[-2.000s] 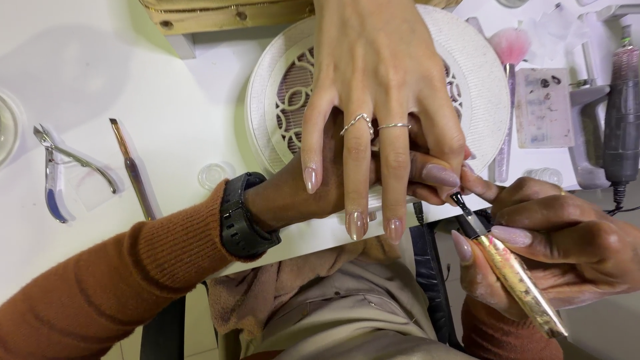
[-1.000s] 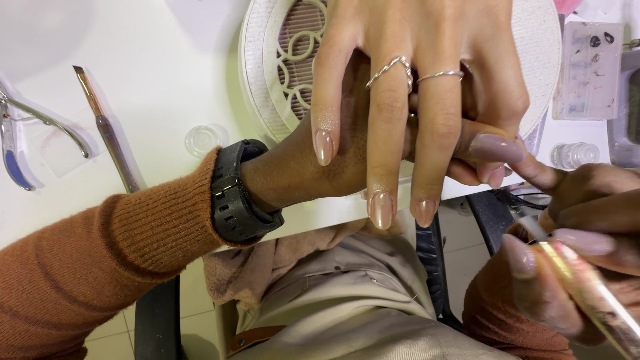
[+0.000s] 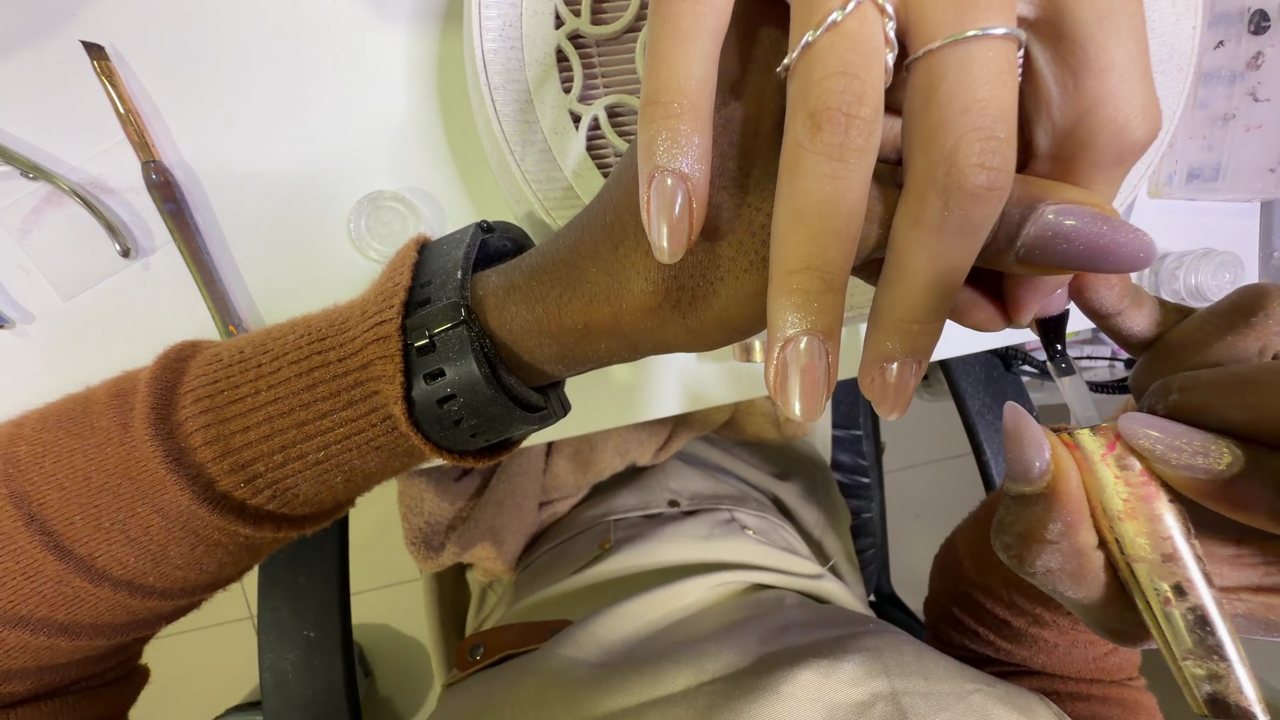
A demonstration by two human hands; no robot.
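Observation:
My left hand (image 3: 700, 230), with a black watch on the wrist, lies under the other person's hand (image 3: 830, 150) and grips it near the thumb side. That hand wears two silver rings and has shiny pinkish nails. My right hand (image 3: 1130, 480) holds a gold nail brush cap (image 3: 1150, 540) between thumb and fingers. The dark bristles of its brush (image 3: 1053, 335) are at a nail of the other person's hand, beneath my left thumb; the contact point is partly hidden. One finger of my right hand reaches toward the same spot.
A round white nail dust collector (image 3: 520, 110) sits under the hands. At left lie a nail brush (image 3: 170, 190) and a metal tool handle (image 3: 80, 195). Small clear jars stand near my watch (image 3: 385, 225) and at right (image 3: 1195, 275). A clear case (image 3: 1225, 110) is at the upper right.
The view has moved much closer to the hands. The brush was at the nail two seconds ago, stood lower and apart one second ago, and is at the nail again now.

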